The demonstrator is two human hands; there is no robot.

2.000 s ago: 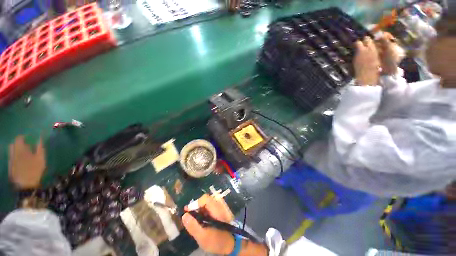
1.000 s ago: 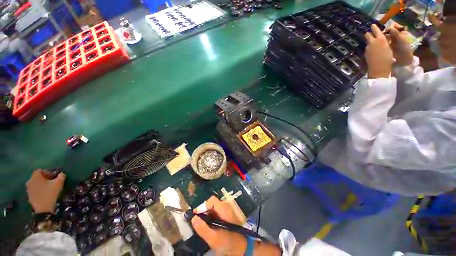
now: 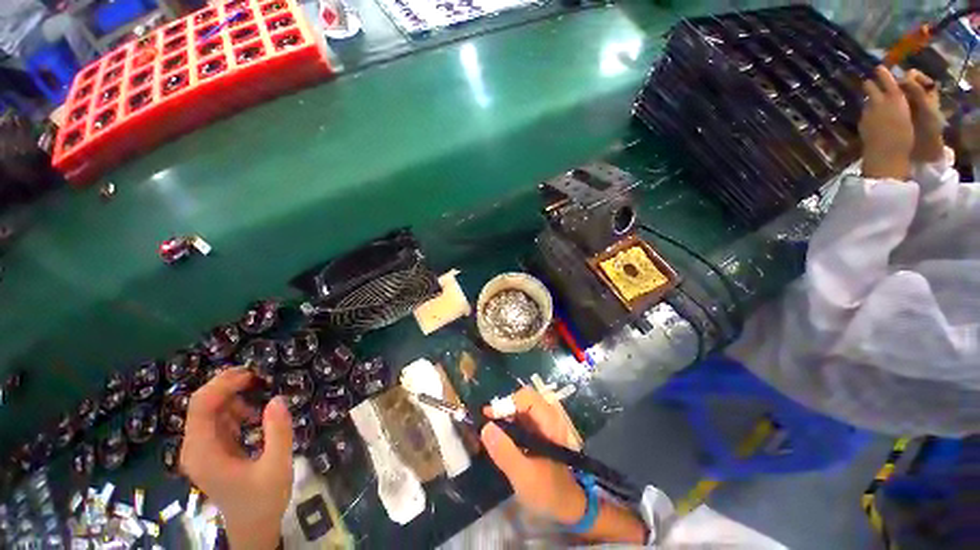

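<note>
My right hand [image 3: 537, 446] holds a black soldering iron [image 3: 564, 457] like a pen, with white tape on one finger. Its silver barrel points left over the work fixture [image 3: 414, 430], a brown block between two stained whitish strips. No disc shows on the fixture. My left hand [image 3: 236, 462] is over the dark round circuit board units [image 3: 140, 419], thumb and fingers apart; no held thing shows, though discs lie under the fingertips. Small silver-white batteries [image 3: 102, 516] lie in a loose pile at lower left. A white pad [image 3: 317, 516] with a black piece lies beside the fixture.
Behind the fixture are a fume fan [image 3: 376, 285], a tip-cleaning pot [image 3: 514, 312] and an iron stand with yellow sponge [image 3: 634, 274]. A red tray [image 3: 193, 64] is upper left, stacked black trays [image 3: 752, 102] upper right. Another person's hands [image 3: 897, 118] are at right.
My left hand has moved right, from the far left edge of the discs to over them, with its fingers now spread. The view has shifted left and down, showing the battery pile. My right hand keeps the iron.
</note>
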